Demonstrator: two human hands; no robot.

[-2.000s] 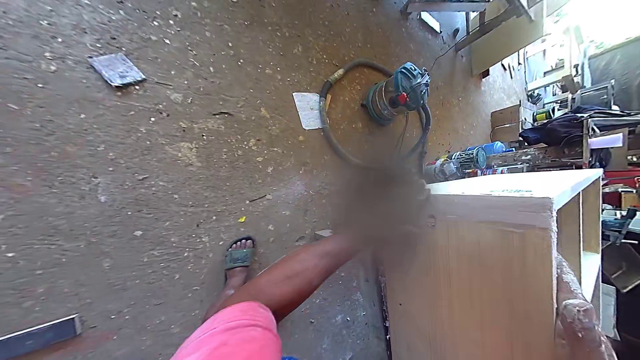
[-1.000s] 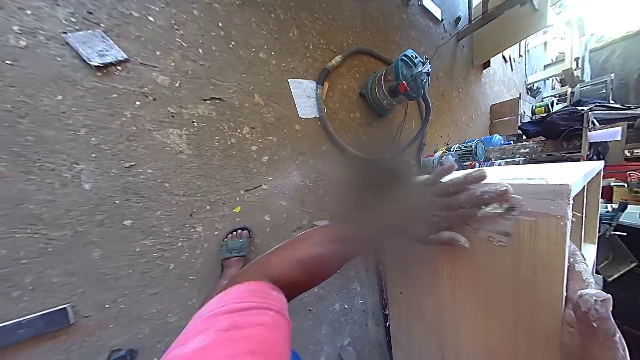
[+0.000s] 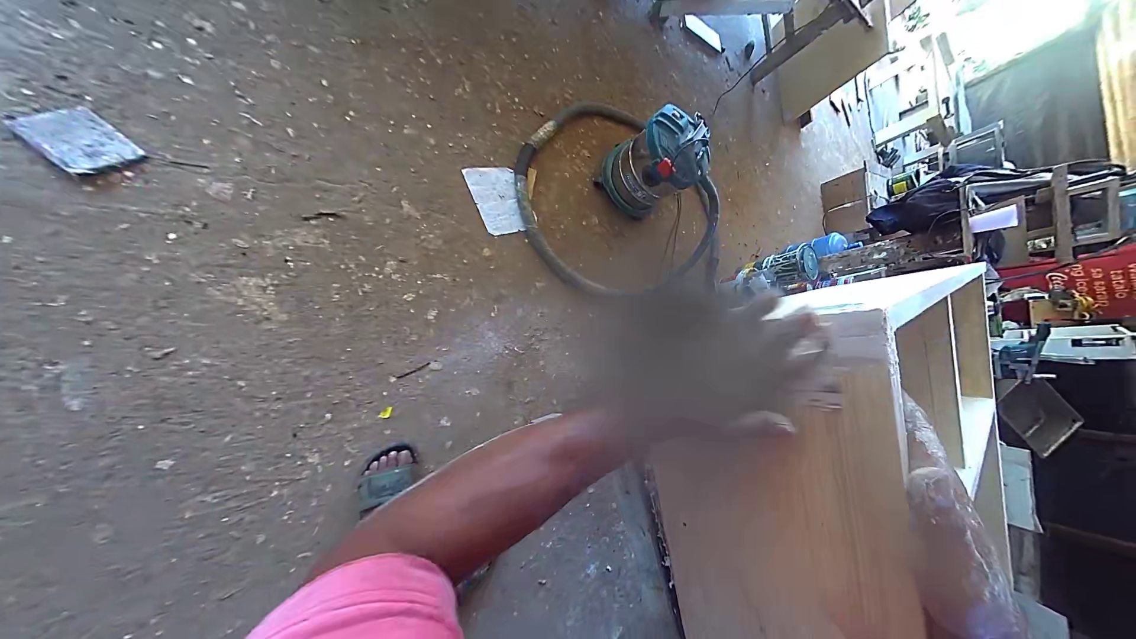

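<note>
A pale wooden cabinet (image 3: pixel 799 524) with open compartments and a white top edge fills the lower right. From the bottom, my pink-sleeved left arm reaches across to it. My left hand (image 3: pixel 781 364) is on the wood-grained side panel near its upper corner, fingers toward the right. A dark blur covers most of this hand, and whether anything lies under its fingertips is unclear. White dust coats my right hand (image 3: pixel 941 506), which is against the cabinet's open front edge at the right. Its fingers are partly hidden and indistinct.
A canister vacuum (image 3: pixel 635 173) stands on the dusty floor, its hose (image 3: pixel 550 253) looped beside it. A pale sheet (image 3: pixel 494 201) lies by the hose, and a flat speckled board (image 3: pixel 78 140) is at upper left. My sandalled foot (image 3: pixel 388 479) is below. Bottles (image 3: pixel 790 262) and clutter sit beyond the cabinet.
My left hand came onto the panel from further left between the two earlier frames. Since the last one, its fingers have drawn back slightly to the left. My right hand remains at the cabinet's front edge.
</note>
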